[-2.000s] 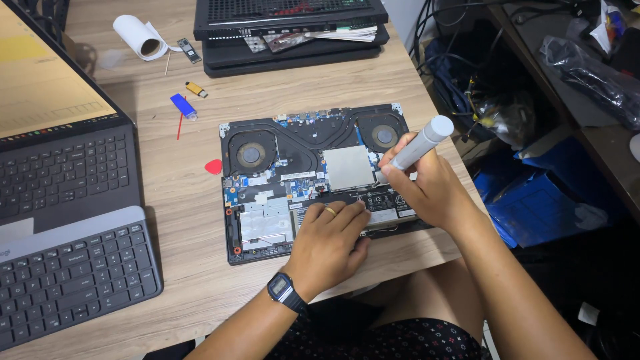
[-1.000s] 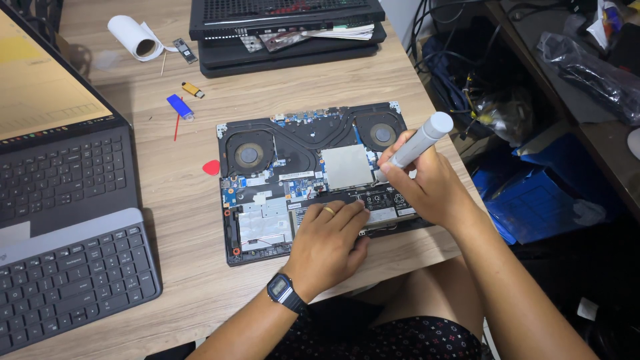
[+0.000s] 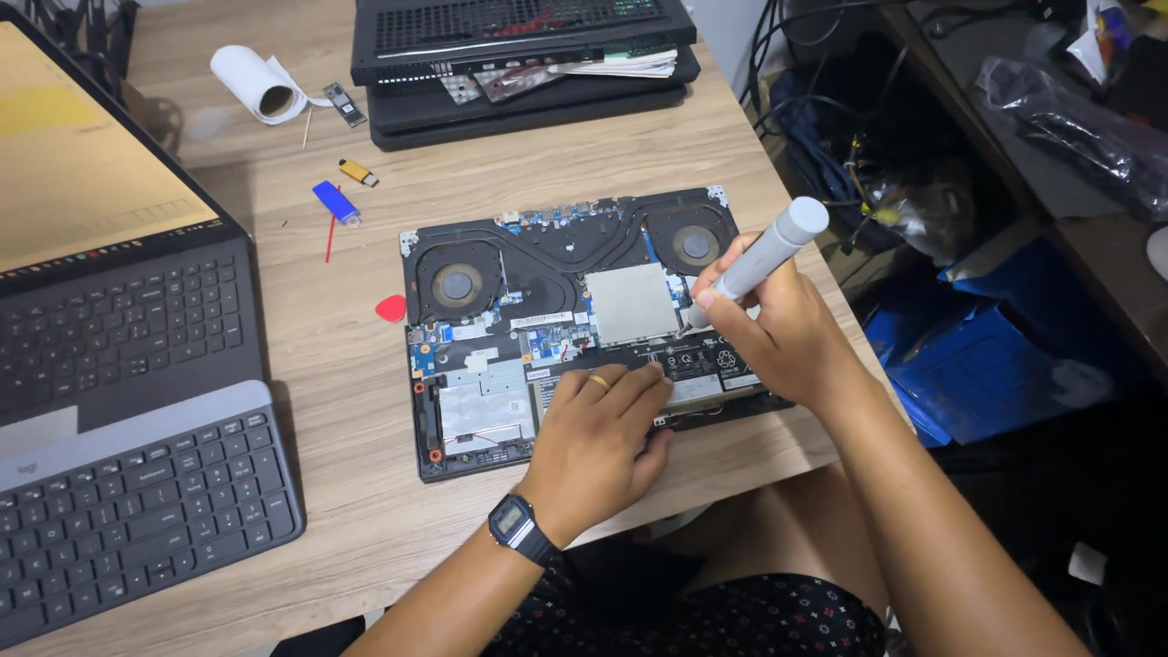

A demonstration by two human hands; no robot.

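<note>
An opened laptop base (image 3: 538, 265) lies on the wooden desk with its fans, heat pipes and boards exposed. My right hand (image 3: 776, 319) grips a grey cylindrical screwdriver (image 3: 771, 246), tilted, its lower end by the right corner of a light grey square plate (image 3: 631, 304). Whether the tip sits in a screw is too small to tell. My left hand (image 3: 602, 429) rests flat on the black battery (image 3: 698, 365) near the base's front edge, fingers close together, and hides part of the battery. A silver drive cover (image 3: 484, 415) shows left of that hand.
Left stand another laptop (image 3: 109, 338) and a separate keyboard (image 3: 146, 520). A red plastic pick (image 3: 391, 308) lies beside the base. Behind are a blue USB stick (image 3: 336, 202), a yellow USB stick (image 3: 358, 172), a paper roll (image 3: 260, 85), a small circuit board (image 3: 345, 104) and black equipment (image 3: 529, 109).
</note>
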